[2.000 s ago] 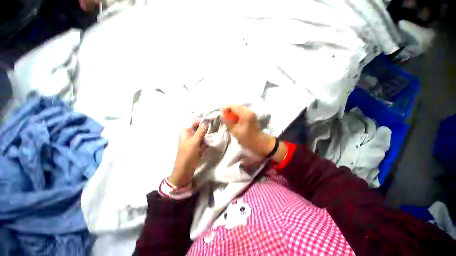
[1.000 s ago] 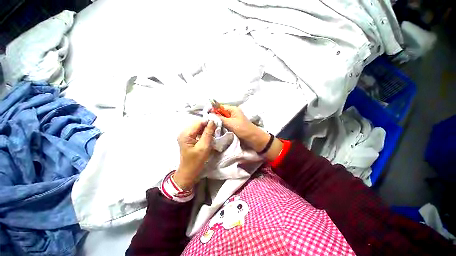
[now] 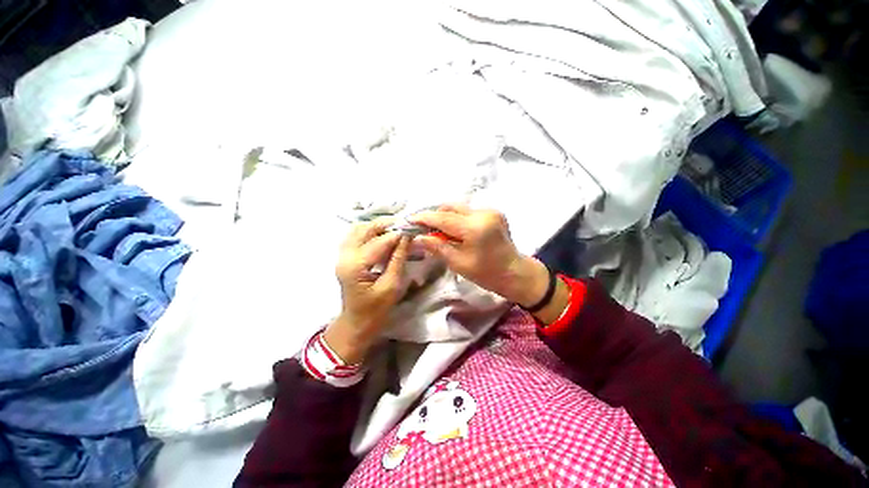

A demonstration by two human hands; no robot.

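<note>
An off-white garment [image 3: 448, 315] is gathered between my two hands and hangs down over my lap. My left hand [image 3: 370, 276] pinches a fold of it between thumb and fingers. My right hand [image 3: 481, 250] is close against the left fingertips, with its fingers curled around the thread snips [image 3: 436, 235]. Only a little of their orange handle shows; the blades are hidden or too small to make out. The right fingertips meet the cloth at the left fingertips.
A large heap of off-white garments [image 3: 610, 124] with dark buttons lies at the far side and right. Blue garments [image 3: 86, 295] are heaped at left. Blue crates [image 3: 762, 205] holding pale cloth stand on the floor at right. A checked apron [image 3: 543, 410] covers my lap.
My right hand has turned palm-down and moved in against the left fingertips. The snips' orange handle and blades, plainer one second ago, are now mostly covered. The left hand has barely moved.
</note>
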